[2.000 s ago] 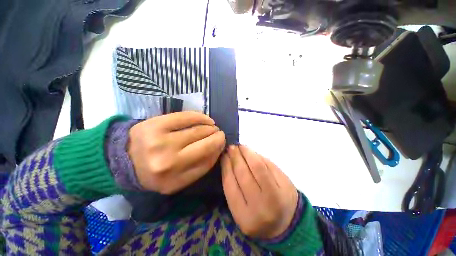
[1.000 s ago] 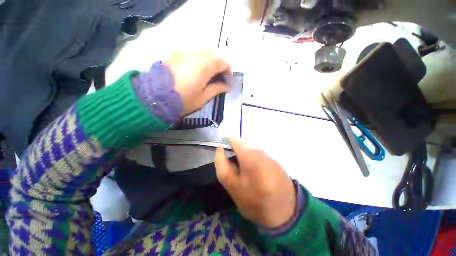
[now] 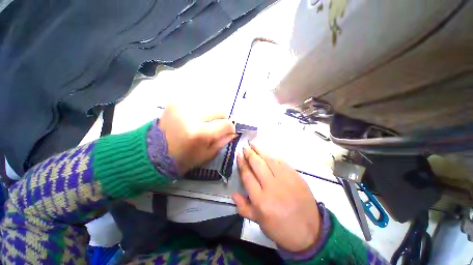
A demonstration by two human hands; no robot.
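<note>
My left hand [image 3: 199, 138] pinches the edge of a small dark piece [image 3: 246, 128] at the top of the work. My right hand [image 3: 277, 199] lies with its fingers on the light fabric piece [image 3: 236, 178], just right of the striped fabric [image 3: 205, 173]. The striped fabric shows below my left hand, partly covered by it. A dark strip [image 3: 160, 207] crosses the pale layer nearer my lap. The sewing machine head [image 3: 394, 67] stands above and right of my hands; the cloth is not under its needle area.
Dark fabric panels [image 3: 93, 57] lie in layers at the upper left. Right of my right hand are grey tweezers [image 3: 355, 207], blue-handled snips [image 3: 374, 207], a black pad [image 3: 402, 181] and black shears [image 3: 412, 243]. A blue basket [image 3: 103, 254] shows at the lower left.
The view has shifted, with the machine head filling more of the upper right. The striped face has been folded over since the oldest frame. My right hand has moved up onto the pale cloth.
</note>
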